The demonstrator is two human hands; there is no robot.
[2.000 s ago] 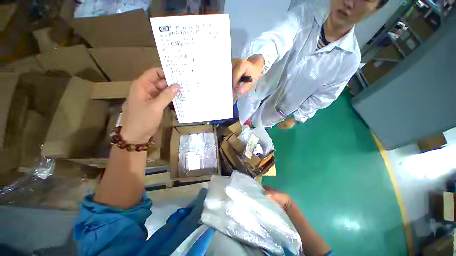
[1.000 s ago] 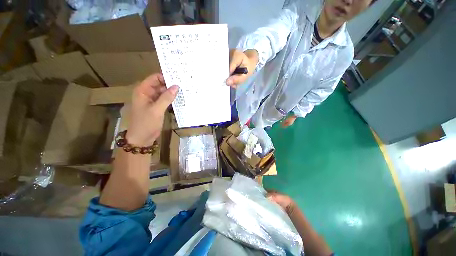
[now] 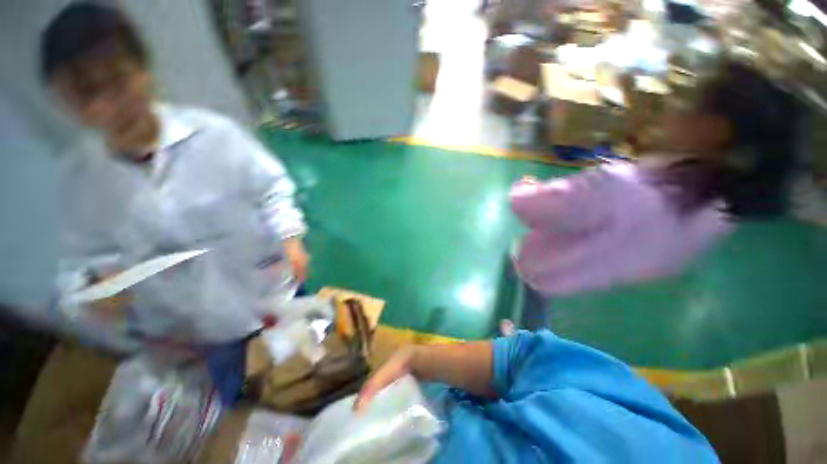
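Observation:
The view is blurred. My right hand (image 3: 392, 373) grips a milky white bagged pack (image 3: 376, 428) low in the middle, with my blue sleeve reaching in from the right. A small skin-coloured patch at the bottom edge, left of the pack, may be fingers of my left hand; it is too blurred and cut off to tell. The white paper sheet (image 3: 143, 275) is seen nearly edge-on at the left, in front of a co-worker in a white jacket, by that person's hand.
An open carton (image 3: 308, 384) with crumpled packaging stands below the co-worker (image 3: 181, 217). A bulging clear-white bag (image 3: 152, 412) lies at lower left. A person in pink (image 3: 617, 231) is on the green floor at right. Cartons (image 3: 580, 118) are stacked behind the yellow line.
The view has swung right. The paper has left my left hand and is now with the co-worker. My right hand is now on top of the white pack. A person in pink has appeared.

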